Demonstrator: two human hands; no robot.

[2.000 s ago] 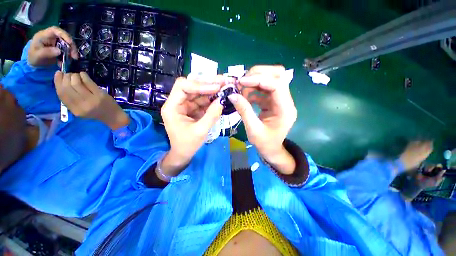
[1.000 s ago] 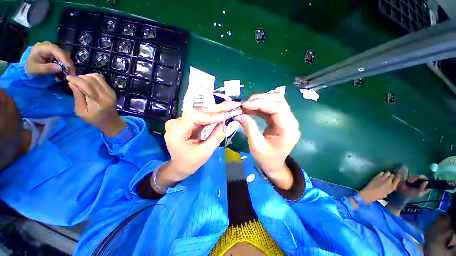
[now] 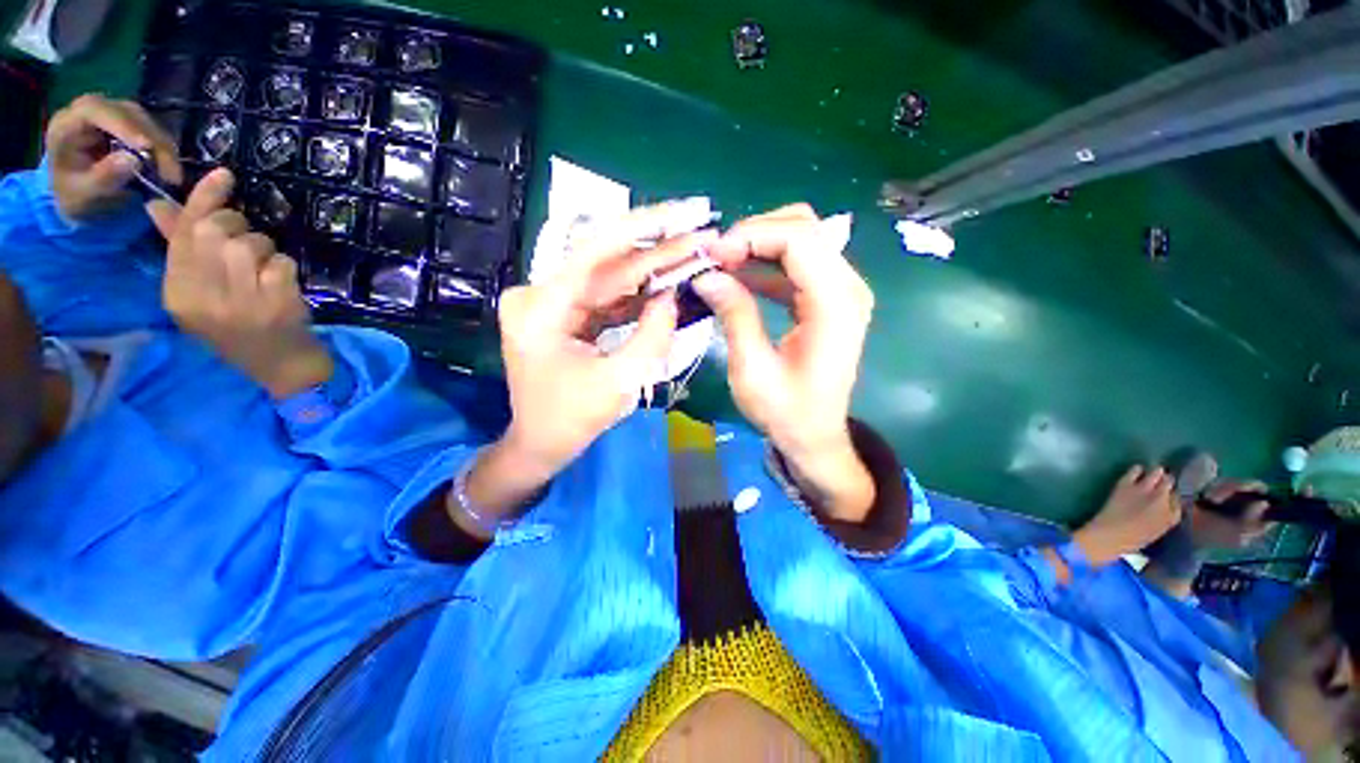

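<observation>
A small dark unit with a pale edge [image 3: 689, 277] is pinched between my two hands above the bench, in the middle of the view. My left hand [image 3: 579, 346] holds it from the left with thumb and fingers. My right hand [image 3: 798, 331] holds it from the right, thumb against its near side. The fingers cover most of the unit, so its face and any thin part on it cannot be told apart clearly.
White paper [image 3: 582, 209] and a partly hidden white fan [image 3: 679, 350] are behind my hands. A black pocket tray [image 3: 492, 179] is at left by a neighbour's hands [image 3: 239, 283]. A grey metal bar [image 3: 1104, 142], white scrap [image 3: 925, 237] and dark units [image 3: 910, 111] are at right.
My hands and the unit have moved slightly up in the view, and the pale edge shows more. The loose units appear shifted. The left neighbour's hands have shifted left.
</observation>
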